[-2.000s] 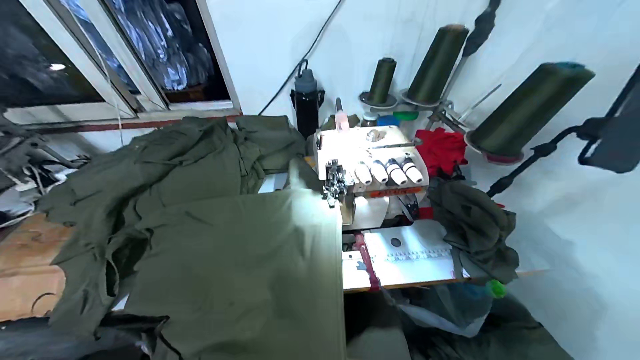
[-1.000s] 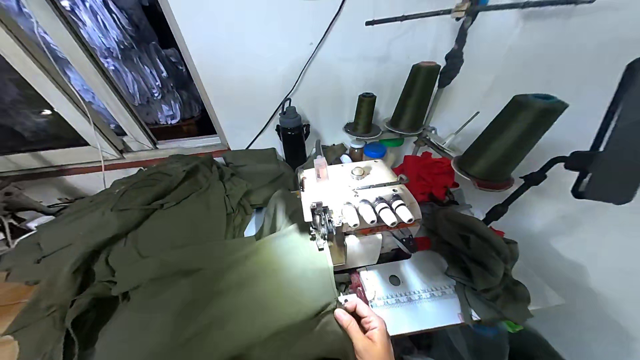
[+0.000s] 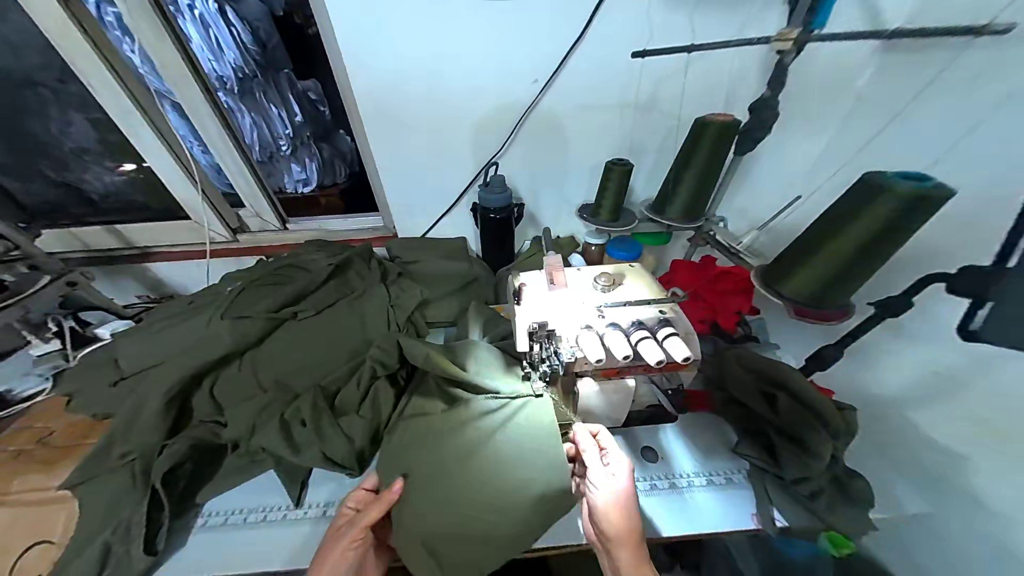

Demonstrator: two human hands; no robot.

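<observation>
An olive-green fabric panel (image 3: pixel 480 472) lies at the front of an overlock sewing machine (image 3: pixel 604 320), its upper edge at the presser foot under the lit needle area. My left hand (image 3: pixel 364 524) holds the panel's left edge between thumb and fingers. With thumb and fingertips, my right hand (image 3: pixel 604 488) pinches the panel's right edge, just below and right of the presser foot. More olive garments (image 3: pixel 280 368) are heaped to the left, touching the panel.
Green thread cones (image 3: pixel 860 240) stand on holders behind and right of the machine. A red cloth (image 3: pixel 712 292) and a crumpled dark green cloth (image 3: pixel 788 432) lie at the right. Behind the machine is a black bottle (image 3: pixel 496 220). A printed ruler (image 3: pixel 692 480) runs along the table.
Both hands are now on the fabric; one second ago only my right hand showed, and two seconds ago neither did. The broad flat cloth at the front now shows as a narrower panel.
</observation>
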